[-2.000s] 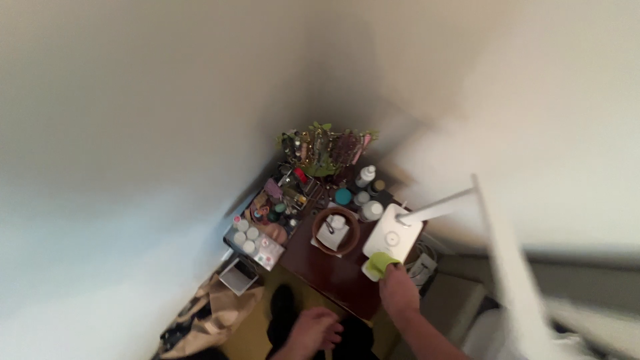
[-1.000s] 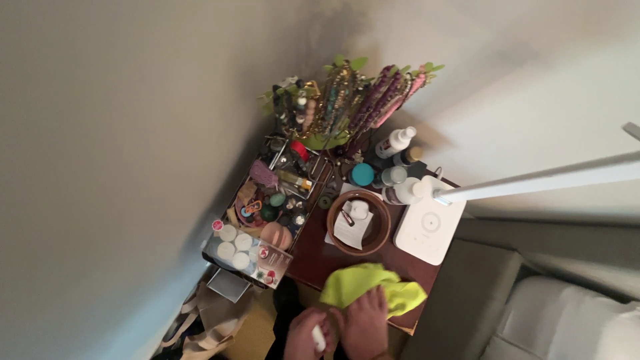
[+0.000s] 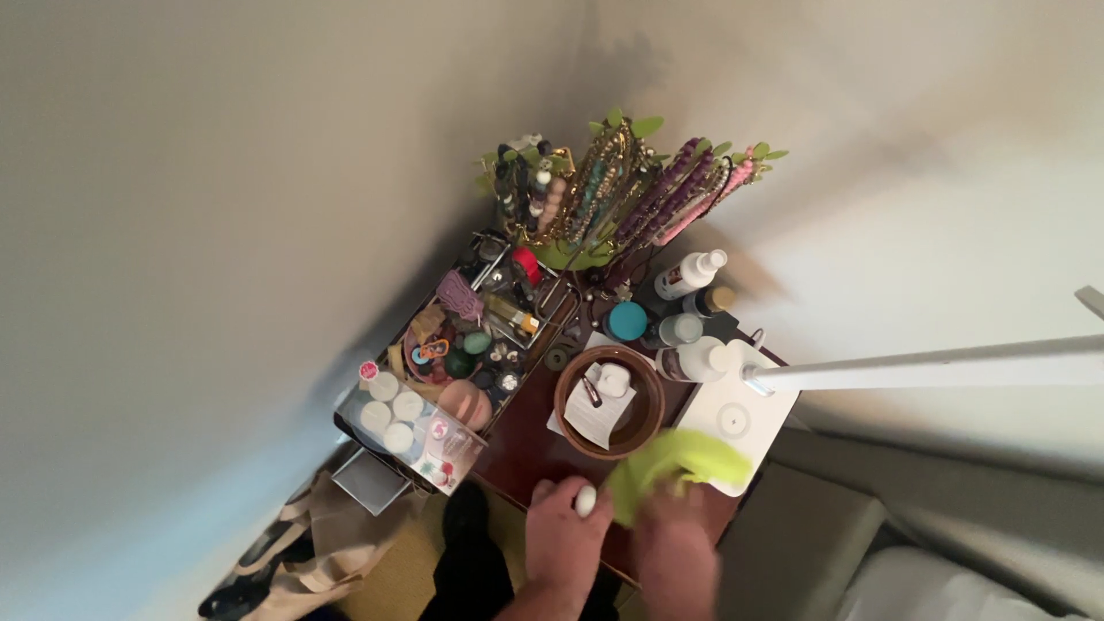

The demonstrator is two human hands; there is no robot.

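Observation:
My right hand (image 3: pixel 677 526), blurred, grips a lime-green cloth (image 3: pixel 681 461) over the near right part of a dark red-brown tabletop (image 3: pixel 526 431). Close by on its left, my left hand (image 3: pixel 569 522) is curled around a small white object (image 3: pixel 586 500) whose kind I cannot tell. The cloth overlaps the near edge of a white lamp base (image 3: pixel 733 421) with a round charging mark. Just beyond the hands stands a round brown bowl (image 3: pixel 610 354) holding folded paper (image 3: pixel 595 418), a small white case (image 3: pixel 613 379) and a dark hair clip (image 3: pixel 592 392).
Necklaces (image 3: pixel 673 190) hang on a green stand at the back. White bottles (image 3: pixel 690 274) and a teal-lidded jar (image 3: pixel 627 321) stand right of centre. Trinkets and a clear box of white candles (image 3: pixel 410 423) fill the left. A white lamp arm (image 3: pixel 931 362) extends right; a grey sofa (image 3: pixel 802 517) adjoins.
The green cloth, on the lamp base two seconds ago, was spread by the table's near edge one second ago and now reaches the lamp base again. Both hands have come close together.

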